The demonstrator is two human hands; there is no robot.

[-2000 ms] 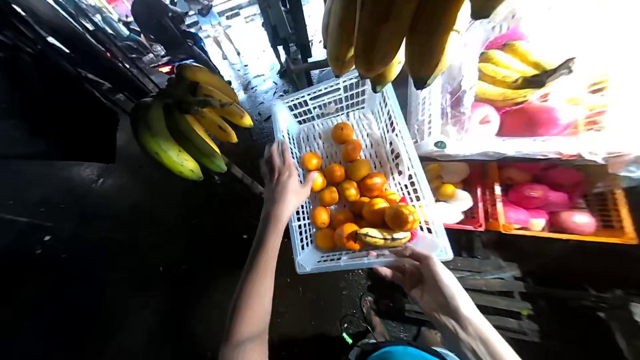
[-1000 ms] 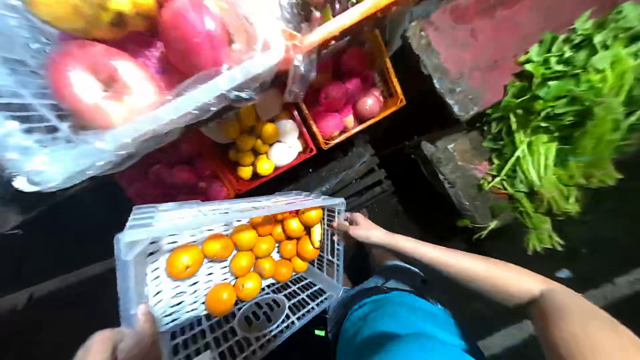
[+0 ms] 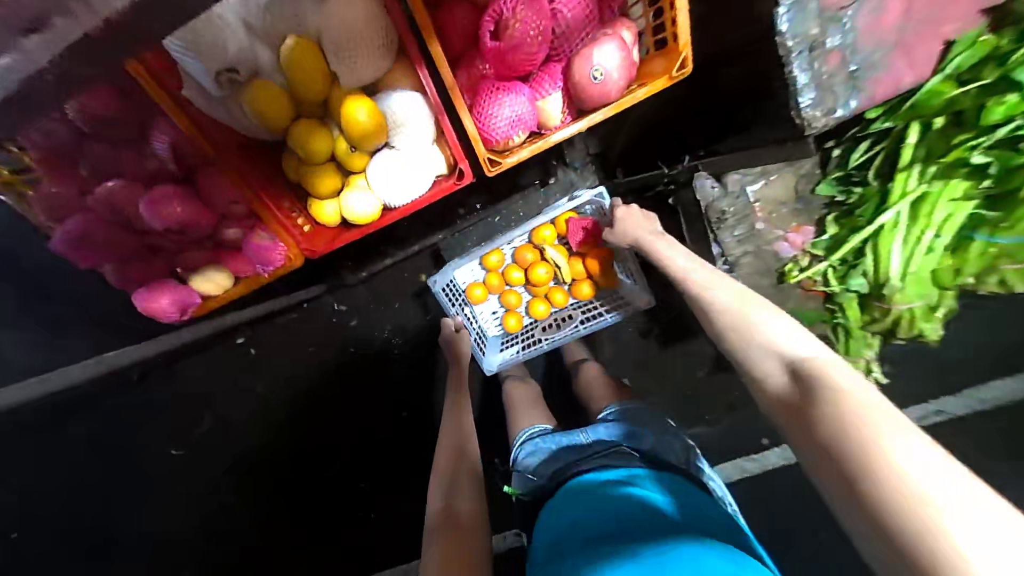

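A white plastic crate [image 3: 560, 324] is held low in front of my legs, tilted a little. My left hand [image 3: 455, 342] grips its left end, and my right hand [image 3: 634, 225] grips the upper right corner. Inside lie several oranges [image 3: 540, 273], a small yellow-and-dark banana [image 3: 558, 262] on top of them, and a pink foam net [image 3: 585, 234] close to my right hand. The fingers of both hands are partly hidden by the crate's rim.
Beyond the crate stand a red crate [image 3: 384, 220] of yellow fruit and white-netted fruit, an orange crate [image 3: 588, 120] of pink-netted fruit, and more pink-wrapped fruit [image 3: 176, 210] at left. Leafy green vegetables [image 3: 920, 208] lie at right beside a worn block [image 3: 768, 208]. A pale line [image 3: 160, 344] crosses the dark ground.
The white crate has gone lower, away from the camera, with both hands still on it. The view has swung from the hanging bananas to the fruit crates and greens.
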